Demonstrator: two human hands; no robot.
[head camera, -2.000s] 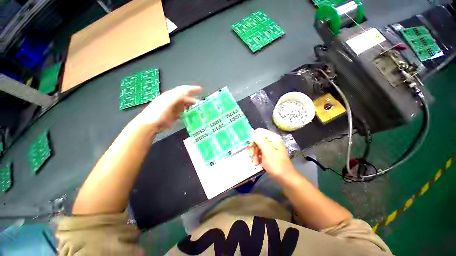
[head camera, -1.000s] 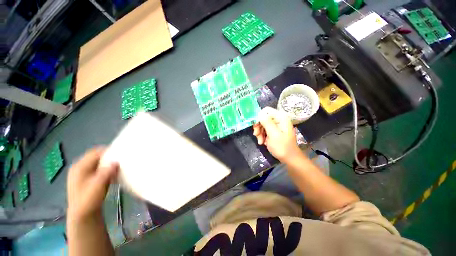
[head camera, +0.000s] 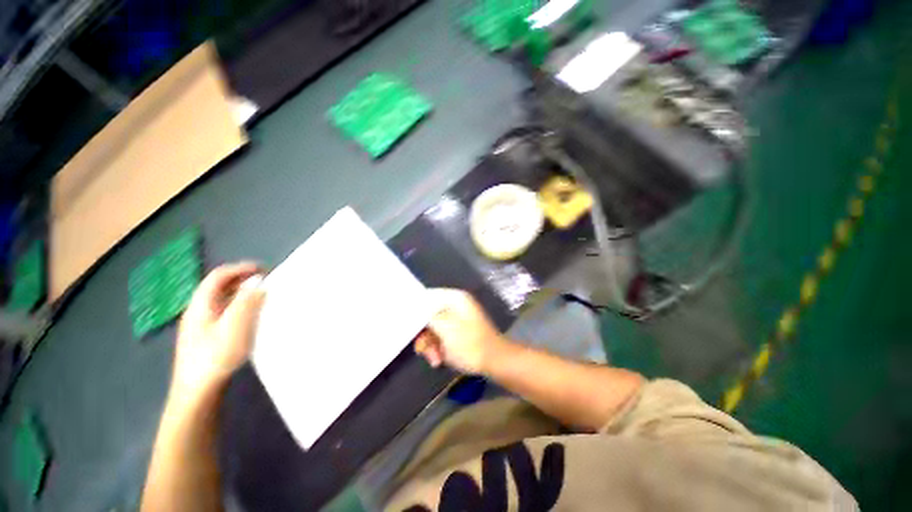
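Note:
A plain white backing board (head camera: 338, 325) lies tilted over the black mat in front of me. My left hand (head camera: 222, 318) is at its left edge with fingers curled against it. My right hand (head camera: 460, 330) grips its right corner, with the fingers partly under it. The panelled green circuit board does not show; whether it is under the white board is hidden. The frame is blurred by motion.
Green boards lie on the conveyor at the back (head camera: 380, 113) and left (head camera: 166, 284). A white dross cup (head camera: 506, 221) and yellow block (head camera: 565, 201) stand right of the mat, beside the dark soldering station (head camera: 620, 150) and its looping hose. A cardboard sheet (head camera: 145, 170) lies far left.
The white board has moved right from my left hand's side to between both hands. The green panel beside my right hand is out of sight. The view has turned right.

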